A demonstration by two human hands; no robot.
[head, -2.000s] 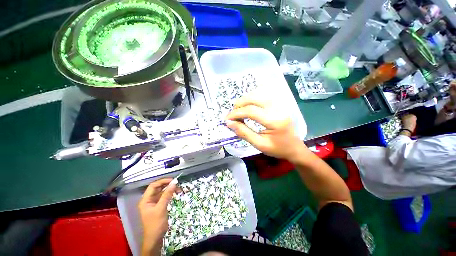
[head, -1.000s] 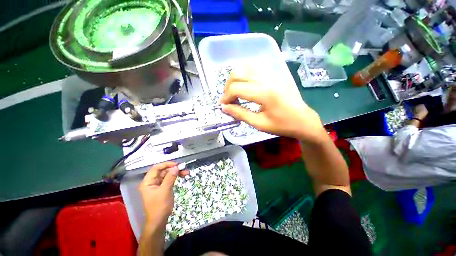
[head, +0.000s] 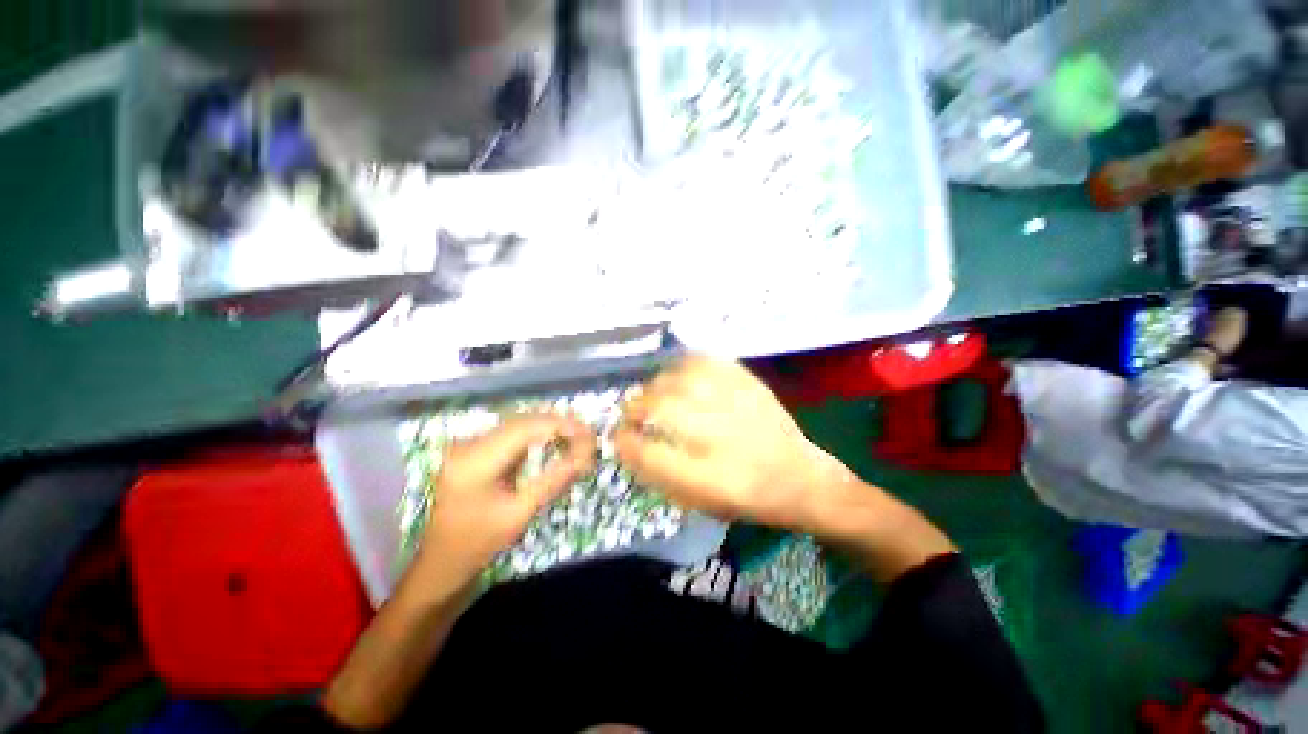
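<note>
The near tub (head: 359,495), translucent white, holds many small white-and-green parts below the machine. My left hand (head: 495,480) is over the tub with thumb and fingers curled together. My right hand (head: 717,437) is over the tub's right part, its fingertips close to those of my left hand. A small pale bit shows between the two hands, but blur hides which fingers hold it. The pneumatic machine (head: 474,237) lies above the tub, overexposed and blurred; neither hand touches it.
The far tub (head: 930,258) with loose parts stands right of the machine. The bowl feeder is cut off at the top. A red stool (head: 244,574) is at lower left, another (head: 940,416) at right. An orange bottle (head: 1173,165) lies on the bench. A person's white sleeve (head: 1148,445) shows at right.
My right hand has left the machine and come down over the near tub beside my left hand. My left hand has moved slightly right. The view has tilted down, with more blur.
</note>
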